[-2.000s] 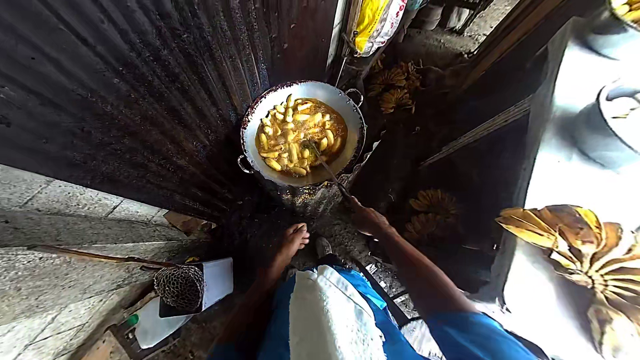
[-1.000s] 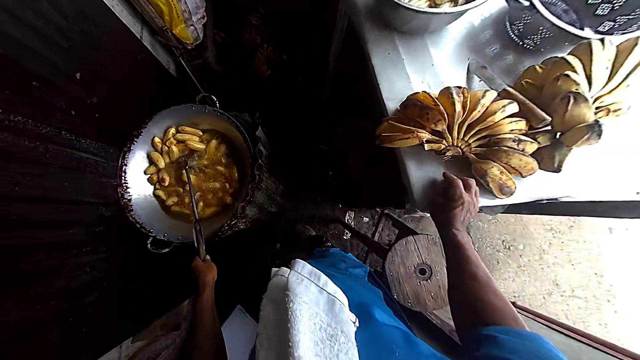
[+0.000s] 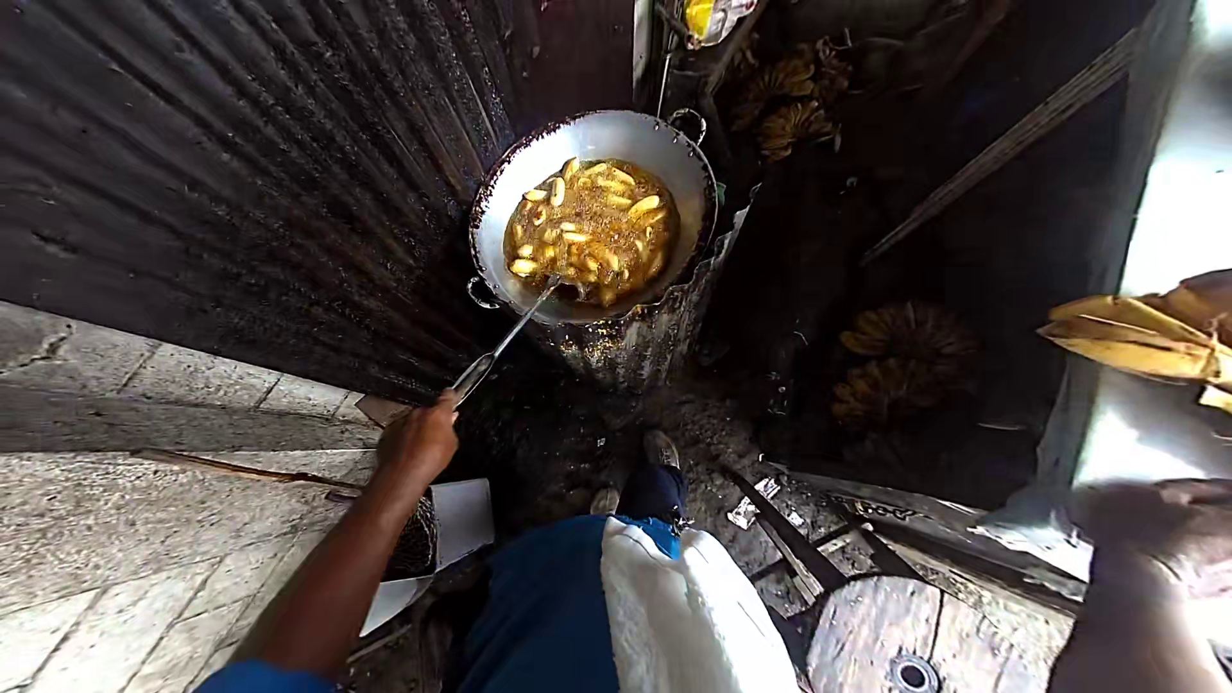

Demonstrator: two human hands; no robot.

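Observation:
My left hand (image 3: pixel 420 441) grips the handle of a long metal ladle or skimmer (image 3: pixel 505 339); its far end is in the oil near the pan's lower rim. The wide metal pan (image 3: pixel 674 159) holds peeled bananas (image 3: pixel 616 200) in bubbling brown oil and rests on a sooty corrugated metal surround (image 3: pixel 630 351). At the right edge, my right hand (image 3: pixel 1150 529), blurred and brightly lit, is at the edge of the pale table, below a bunch of yellow-brown bananas (image 3: pixel 1145 337). Its fingers do not show clearly.
Dark corrugated sheet metal (image 3: pixel 289 173) rises left of the pan. Banana bunches (image 3: pixel 905 361) lie in shadow at right. A round wooden stool (image 3: pixel 871 635) stands low right. At lower left are a stick (image 3: pixel 241 469), a wire basket (image 3: pixel 414 544) and a white container (image 3: pixel 464 520).
Two seconds ago my right hand held the tool in the pan; one second ago my left hand held it and my right hand was at the table. The view has swung back toward the pan.

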